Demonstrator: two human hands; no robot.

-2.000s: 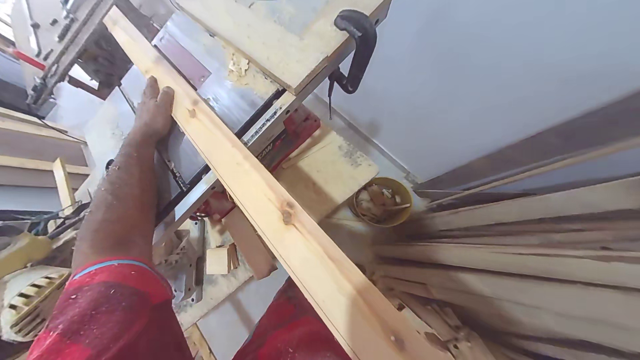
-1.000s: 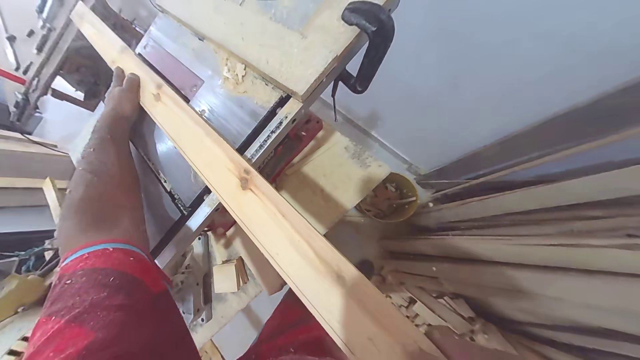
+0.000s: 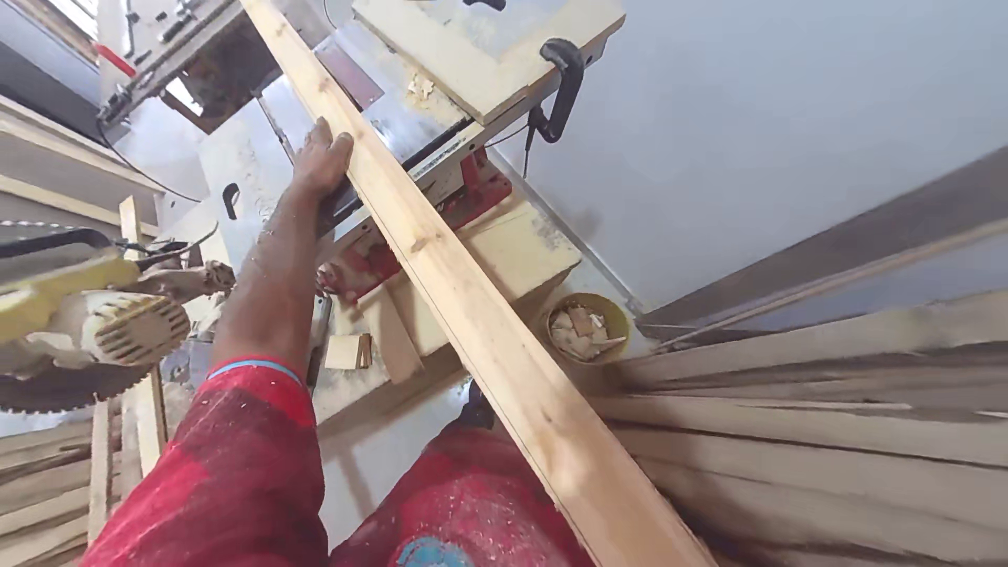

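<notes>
A long, pale, knotty wooden board point(image 3: 425, 236) runs diagonally from the top left to the bottom, across the metal top point(image 3: 402, 102) of what looks like a table saw with a red body. My left hand point(image 3: 323, 161) lies against the board's left edge near the saw top, with fingertips touching the wood and not wrapped round it. The board's near end passes out of the frame at the bottom. My right hand is not in view. Beside the board, a wide pale panel point(image 3: 504, 63) lies on the machine, with a black clamp point(image 3: 563, 94) at its corner.
At the left is a yellow power saw point(image 3: 102, 315) with a toothed blade. A yellow bucket point(image 3: 587, 327) of wood offcuts stands right of the board. Long planks point(image 3: 827, 425) are stacked at the lower right. Small wood blocks point(image 3: 346, 352) lie below the machine.
My left hand has moved back along the board, nearer to me, since one second ago. The board's far end, visible in that frame, now reaches the top edge. The view has shifted somewhat.
</notes>
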